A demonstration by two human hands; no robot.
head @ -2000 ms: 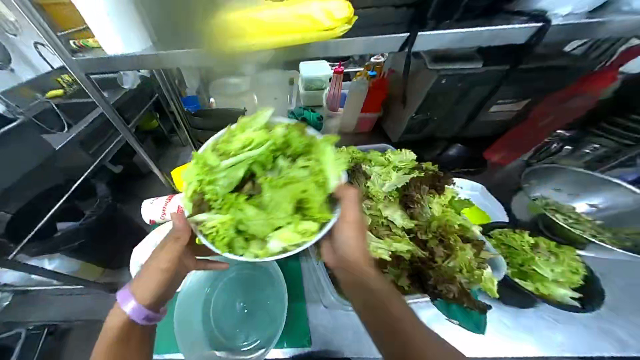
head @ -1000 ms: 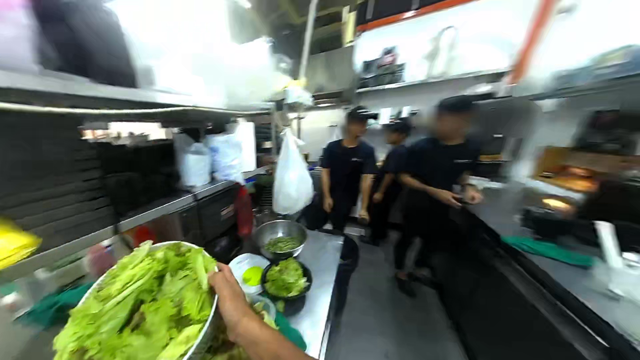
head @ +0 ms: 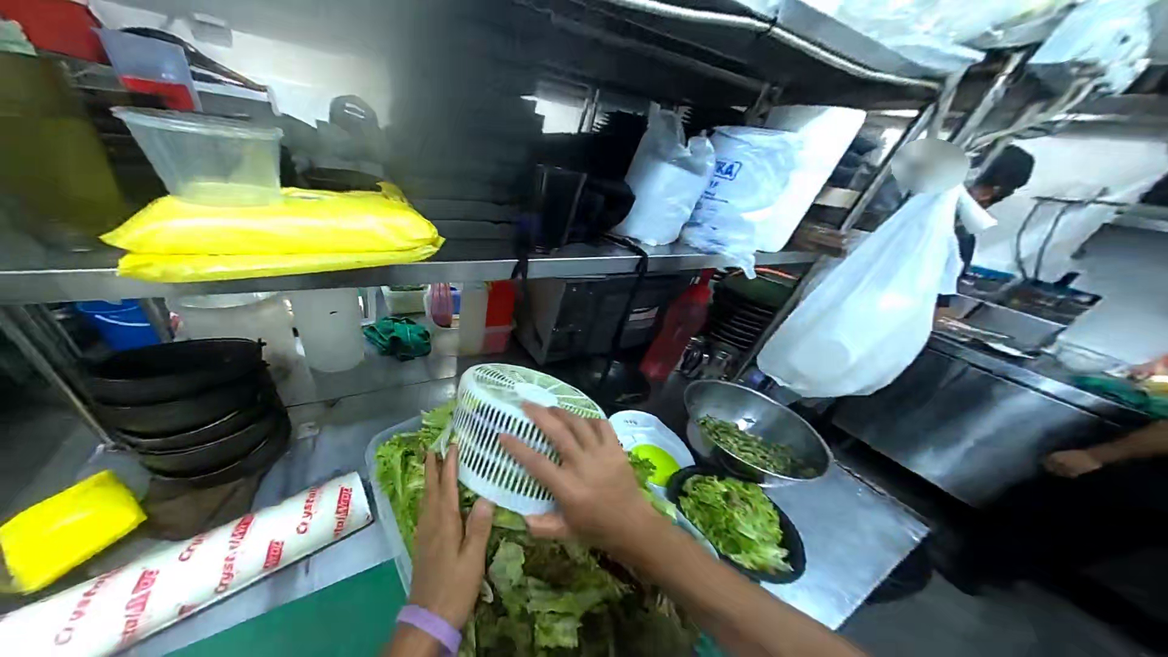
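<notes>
A white slotted salad spinner basket (head: 511,438) is tipped upside down over a clear plastic tub (head: 391,511) full of green and dark red lettuce (head: 547,584). My right hand (head: 584,474) lies against the basket's side and base with its fingers spread. Near the basket's lower left edge is my left hand (head: 449,534), a purple band at its wrist, its fingers against the lettuce and basket rim. Whether any lettuce is inside the basket is hidden.
Right of the tub stand a black bowl of lettuce (head: 735,525) and a steel bowl of greens (head: 757,433). Black pans (head: 187,411) and a cling film roll (head: 201,557) lie left. A steel shelf (head: 474,271) crosses ahead; a white bag (head: 862,301) hangs right. A person's hand (head: 1072,463) shows far right.
The lettuce-filled basket, held upright earlier, is now turned over above the tub. My left hand is beside it over the lettuce. The view has swung right and partly back.
</notes>
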